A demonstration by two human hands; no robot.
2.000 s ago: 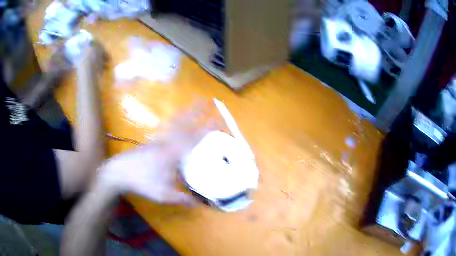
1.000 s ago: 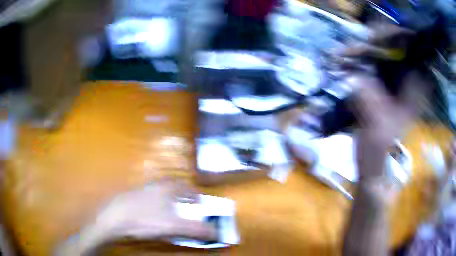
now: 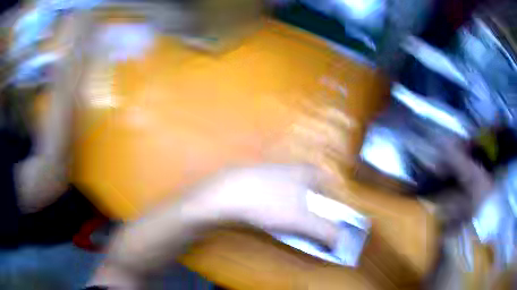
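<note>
The whole view is blurred. My left hand (image 3: 255, 195) reaches in from the lower left and is closed over a white plastic housing (image 3: 335, 208) at the bench's near edge. The housing shows a dark patch by my fingertips; the rest is hidden under the hand. My right hand (image 3: 467, 173) is a smear at the right side, beside a dark object with a yellow band (image 3: 487, 144), which looks like the electric screwdriver. Whether the fingers grip it cannot be made out.
The orange bench (image 3: 198, 113) spans the middle. Another person's forearm (image 3: 56, 119) rests over its left side. A brown carton (image 3: 227, 20) stands at the top. Whitish material (image 3: 127, 39) lies at upper left. White and metallic objects (image 3: 385, 153) crowd the right.
The view swung right, then partly back left. My left hand, earlier beside the round white unit, holds the housing at the near edge. My right hand came into view one second ago and now shows farther right.
</note>
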